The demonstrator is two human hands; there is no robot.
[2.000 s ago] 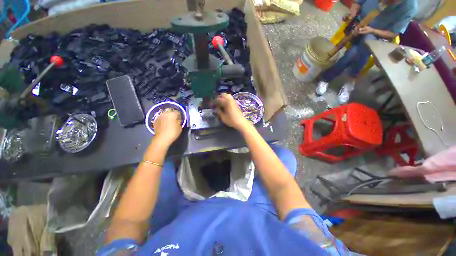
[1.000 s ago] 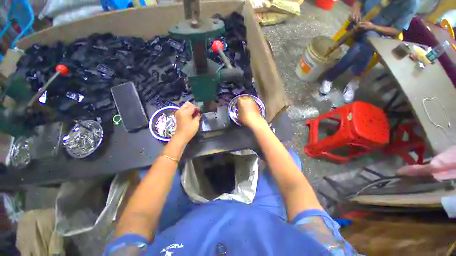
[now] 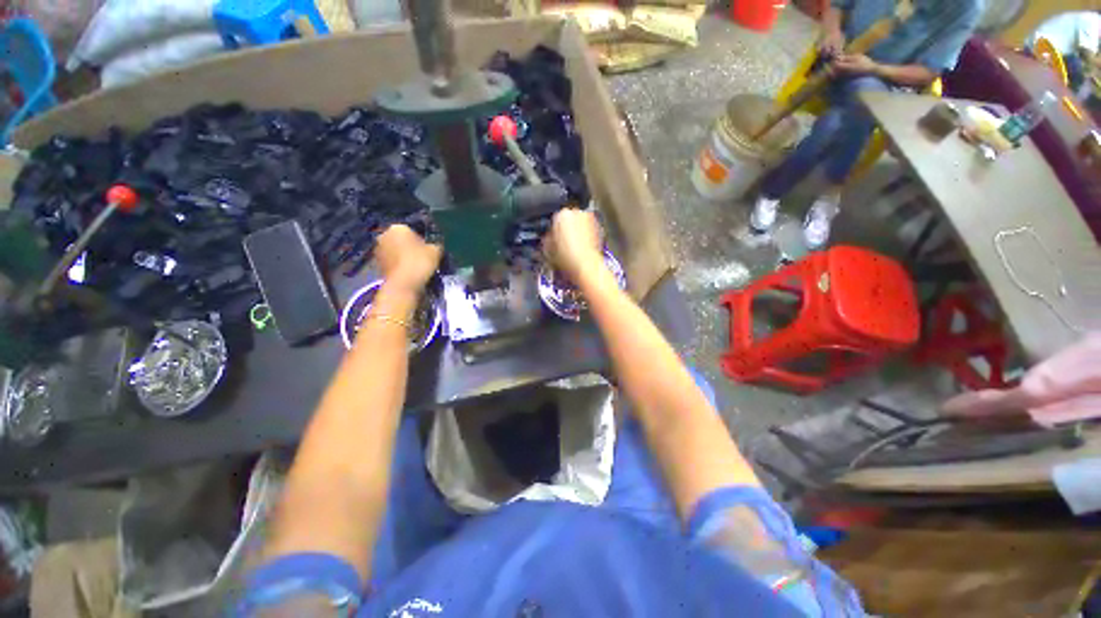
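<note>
A dark green hand press (image 3: 471, 217) stands upright on the bench in front of me, its red-knobbed lever (image 3: 502, 129) at its right side. A small metal fixture (image 3: 469, 309) sits at its base. My left hand (image 3: 407, 257) is at the front edge of the black plastic parts (image 3: 242, 169), just beyond the left bowl (image 3: 350, 324); its fingertips are hidden. My right hand (image 3: 572, 239) is over the far side of the right bowl (image 3: 558, 299), beside the press; its fingers are curled and what they hold cannot be told.
A phone (image 3: 290, 280) and another bowl of metal bits (image 3: 178, 367) lie left. A second lever (image 3: 121, 197) stands further left. An open sack (image 3: 449, 462) is below the press. A red stool (image 3: 860, 298), a bucket (image 3: 729, 155) and a seated person (image 3: 893, 60) are right.
My left hand has moved from beside the fixture forward to the black parts. My right hand has risen from inside the right bowl to its far side. The view has shifted slightly.
</note>
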